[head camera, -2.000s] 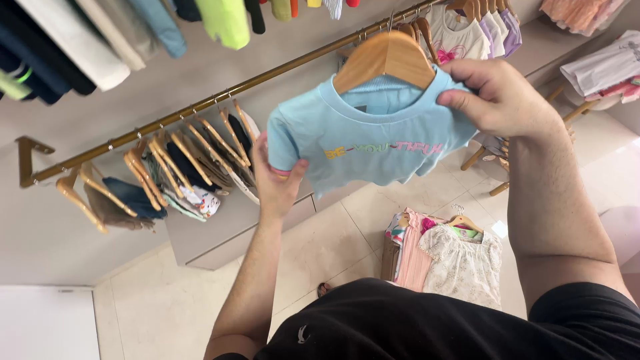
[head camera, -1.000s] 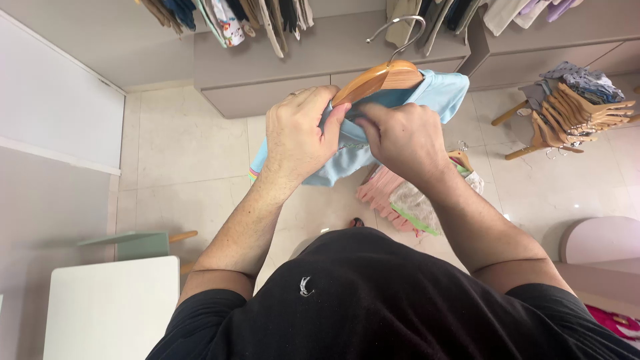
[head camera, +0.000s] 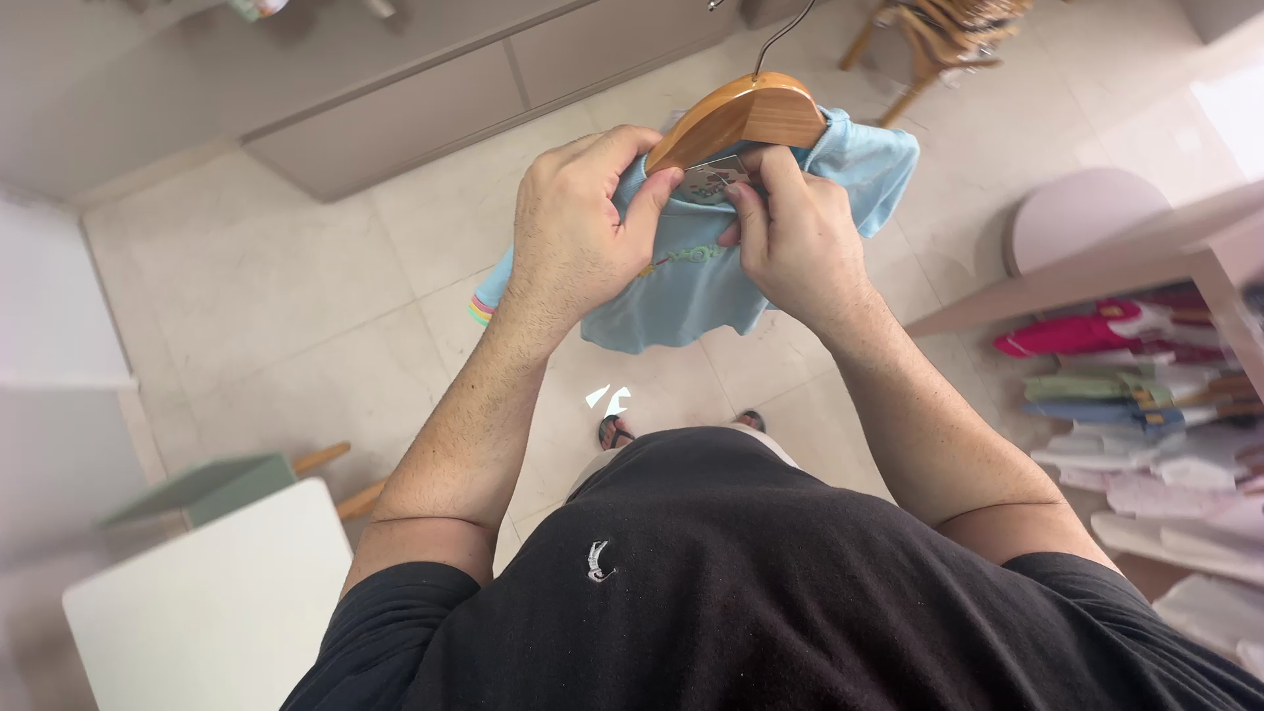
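Observation:
A light blue short-sleeved T-shirt (head camera: 681, 296) with lettering on its chest hangs on a wooden clothes hanger (head camera: 746, 114) with a metal hook. My left hand (head camera: 588, 222) grips the neckline and the hanger's left arm between thumb and fingers. At the neck opening, my right hand (head camera: 800, 222) pinches a small printed tag (head camera: 713, 180) between thumb and index finger. The tag lies just inside the collar, between my two hands. Part of the right shoulder is behind my right hand.
A grey drawer cabinet (head camera: 415, 109) runs along the upper left. Wooden hangers (head camera: 953, 39) are heaped on a stand at the upper right. Folded clothes (head camera: 1155, 395) fill shelves at the right. A white table (head camera: 217, 612) and a green chair (head camera: 207, 494) stand at the lower left.
Two seconds ago my hands were apart at the shirt's sides; now both are at its neckline, with the tag in view. The view has swung down and away from the clothes rail.

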